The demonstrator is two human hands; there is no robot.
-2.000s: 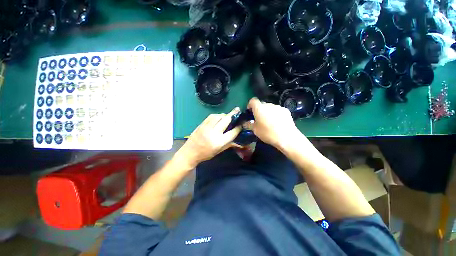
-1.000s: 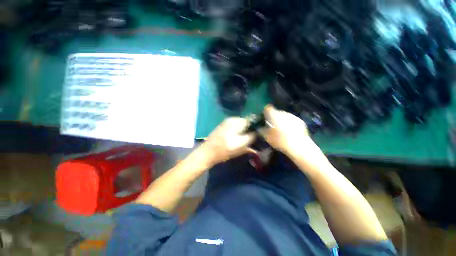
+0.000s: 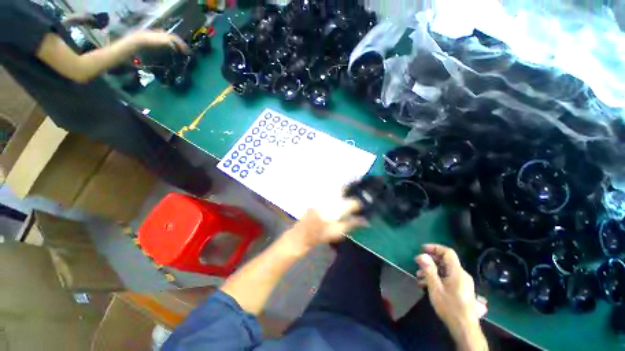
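My left hand [image 3: 321,225] is blurred, over the bench edge at the right end of the white ring-sticker sheet [image 3: 325,164]. A blurred black dome housing [image 3: 370,195] is at its fingertips, beside two housings lying on the green mat. My right hand [image 3: 449,284] is at the bench's front edge, fingers loosely curled and apart, with nothing visible in it. Dark rings stand in rows on the sheet's left part; the rest is bare white.
Many black housings [image 3: 504,271] lie heaped at right, with more [image 3: 288,82] at the back. Translucent film [image 3: 438,75] covers part of the heap. A co-worker's arm [image 3: 89,62] reaches over the bench at upper left. A red stool [image 3: 181,230] and cardboard boxes stand below.
The view has turned to the left. My hands have parted: the left moved with the dark piece toward the housings beside the sheet, while the right is apart from it.
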